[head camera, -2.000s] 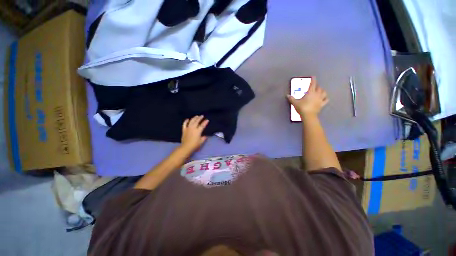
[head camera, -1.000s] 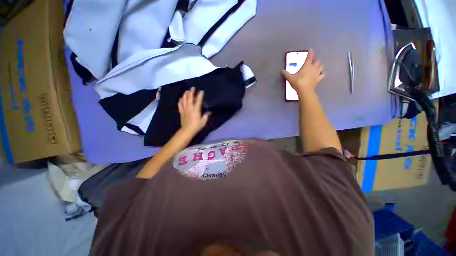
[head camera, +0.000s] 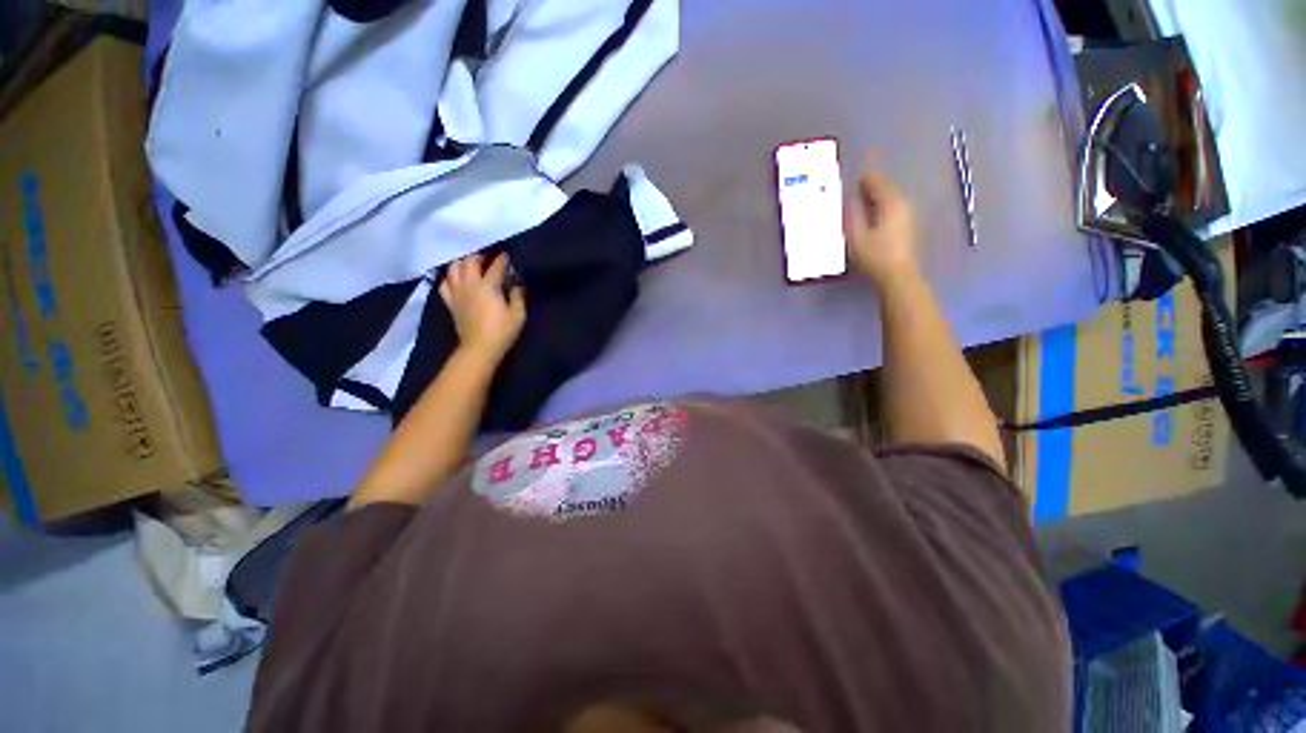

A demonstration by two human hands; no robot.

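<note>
A black-and-white garment [head camera: 573,279] lies heaped on the left part of the purple-covered table [head camera: 745,344]. My left hand [head camera: 484,301] is on its black part, with the fingers bent at the fabric; whether they pinch it is not clear. The smartphone [head camera: 812,212] lies flat with a white lit screen. My right hand [head camera: 879,226] is just right of the phone, beside its edge, with nothing visible in it; its fingers are blurred. Silver tweezers [head camera: 965,186] lie right of my right hand.
A steam iron [head camera: 1124,161] with a thick black hose [head camera: 1217,322] stands at the table's right edge. Cartons with blue tape stand at the left [head camera: 100,301] and below the table at the right [head camera: 1124,408]. Blue baskets [head camera: 1132,602] are on the floor at lower right.
My right hand has moved off the phone screen to its right side. My left hand has shifted left over the garment, whose black part was turned and bunched and now shows a white, black-striped end.
</note>
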